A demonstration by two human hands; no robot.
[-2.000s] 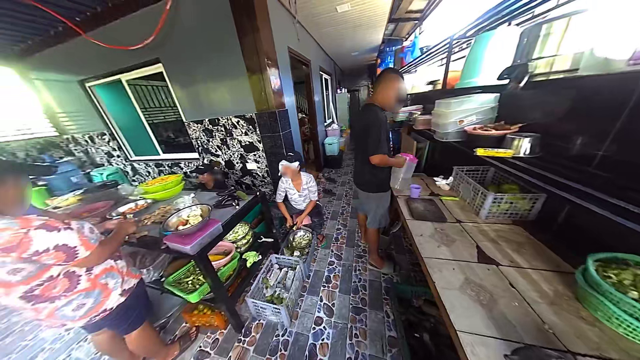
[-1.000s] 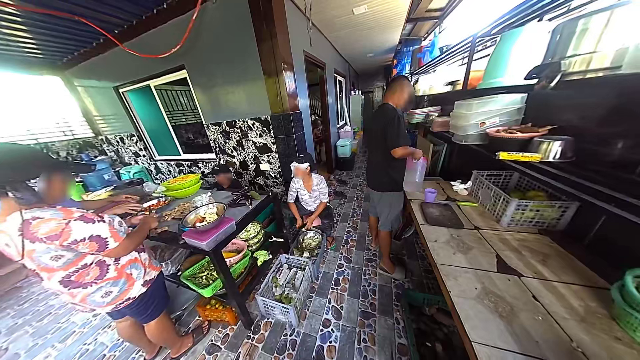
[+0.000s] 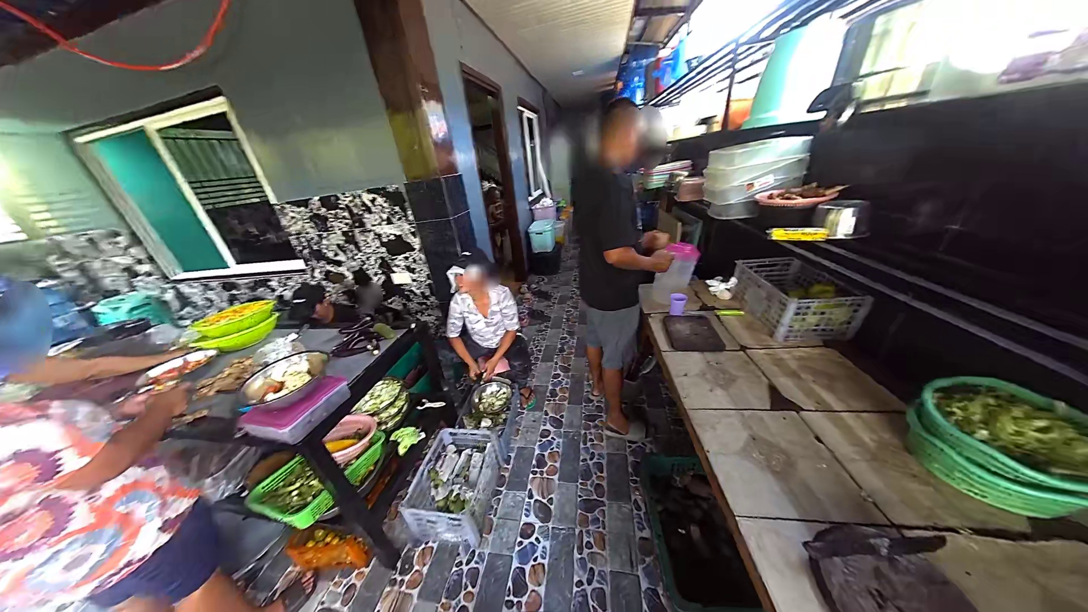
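Observation:
Neither my left hand nor my right hand shows in the head view. Nearest to me, at the lower right, a dark flat piece (image 3: 884,569) lies on the tiled counter (image 3: 722,382). Beyond it on the right stand stacked green baskets (image 3: 960,459) with shredded greens. Farther along are a gray plastic crate (image 3: 799,306), a dark cutting board (image 3: 693,333), a knife with a green handle (image 3: 728,313) and a purple cup (image 3: 677,303). A standing person in black (image 3: 614,246) holds a clear pitcher with a pink lid (image 3: 680,268).
On the left, a person in a patterned shirt (image 3: 93,510) reaches over a dark table (image 3: 374,357) with bowls of food. A seated person (image 3: 483,314) works over a bowl (image 3: 491,398). A crate (image 3: 450,484) stands on the patterned floor; a green crate (image 3: 659,510) sits beneath the counter.
The standing person's pitcher, without a visible pink lid one second ago, now shows one. The view has shifted, bringing more of the green baskets into sight.

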